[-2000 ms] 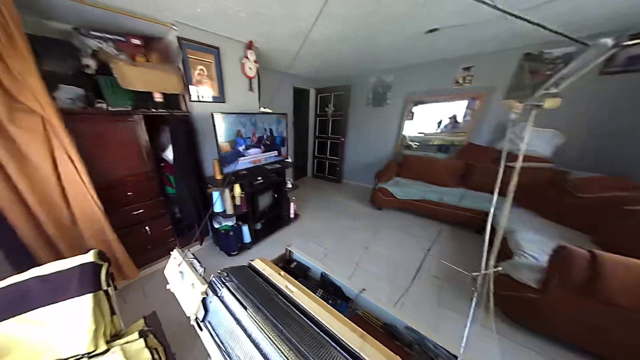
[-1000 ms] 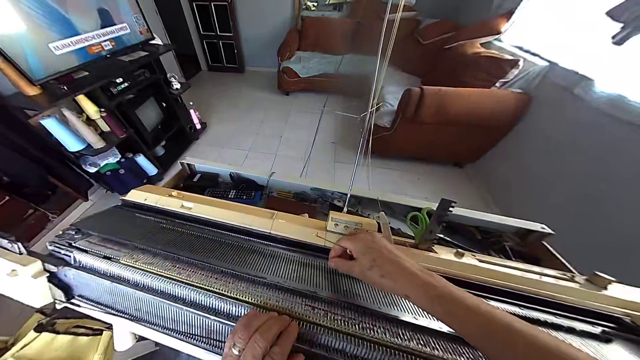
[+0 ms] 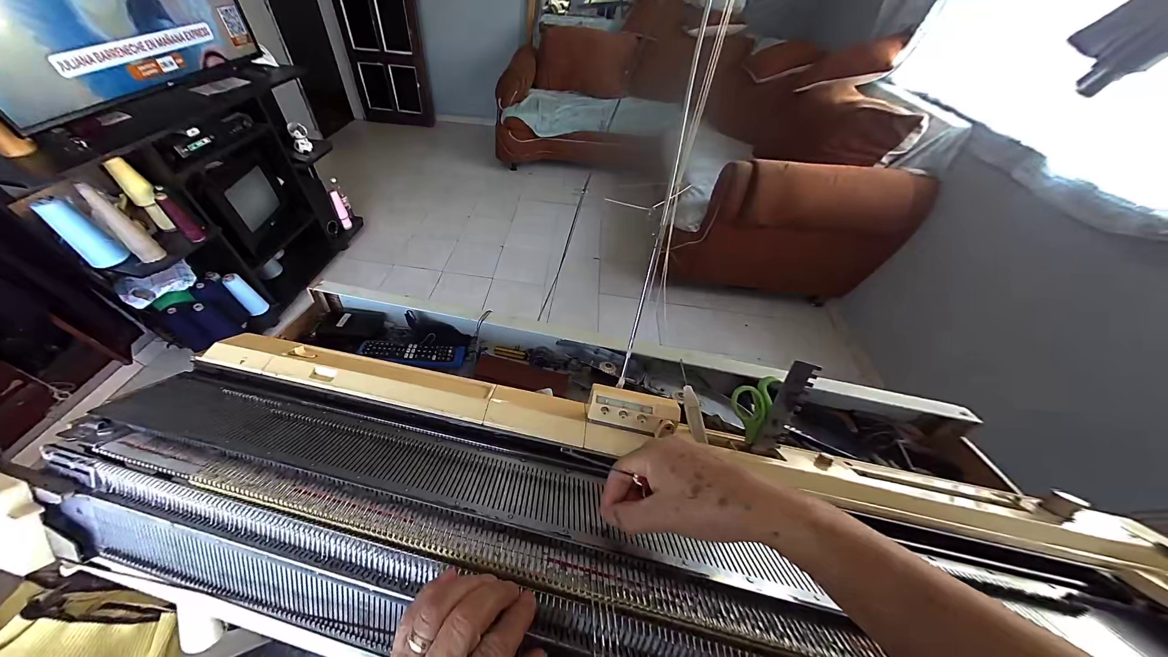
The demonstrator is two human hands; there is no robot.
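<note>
A double-bed knitting machine runs across the foreground, with rows of metal needles on both beds. My right hand, fingers curled, pinches a thin dark tool over the rear bed, just in front of the row counter; what kind of tool it is cannot be told. My left hand, with a ring on one finger, rests on the front bed near the bottom edge, its fingertips at the needles. Whether it grips anything is hidden. Strands of yarn hang down from above, behind the counter.
Behind the machine, a long tray holds a remote control, green-handled scissors and other items. Yarn cones stand on the black TV stand at left. Farther back are brown sofas. Yellow fabric lies at bottom left.
The view has swung down from the room onto the machine. Since one second ago, my right hand has moved from the counter onto the rear bed. My left hand stays by the front bed.
</note>
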